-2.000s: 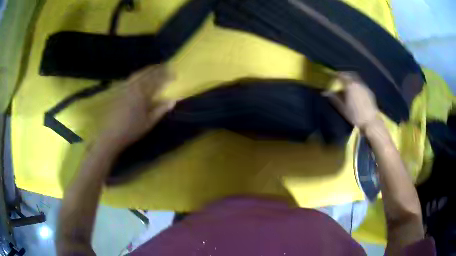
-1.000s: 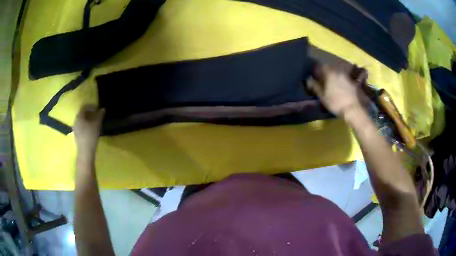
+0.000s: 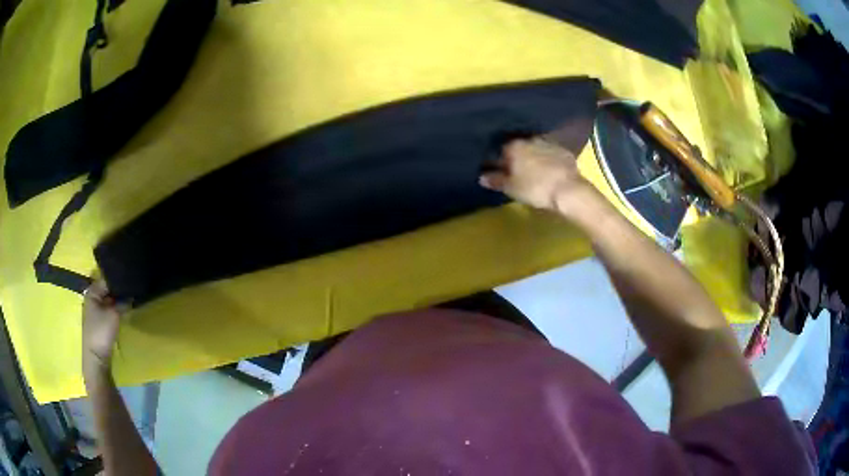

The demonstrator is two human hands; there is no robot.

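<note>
A long, curved black sleeve panel point(image 3: 326, 186) lies spread on the yellow ironing cover point(image 3: 372, 279), with a brownish patch at its right end. My left hand point(image 3: 101, 321) grips the panel's lower left corner. My right hand point(image 3: 535, 172) rests on the panel near its right end, its fingers bent on the cloth; whether it pinches the cloth is unclear. The steam iron point(image 3: 652, 167), with an orange-brown handle, sits just right of the panel.
Small black pieces point(image 3: 102, 121) lie at the upper left, with a bent black tie strip point(image 3: 58, 244) below. Stacked panels point(image 3: 624, 23) are at the top right. A tan hose point(image 3: 774, 270) runs from the iron. A dark heap point(image 3: 819, 214) is beyond the right edge.
The panel now lies flat, its lengthwise brownish band no longer showing. My right hand has moved left over the panel, off its right end. The iron is more fully in view.
</note>
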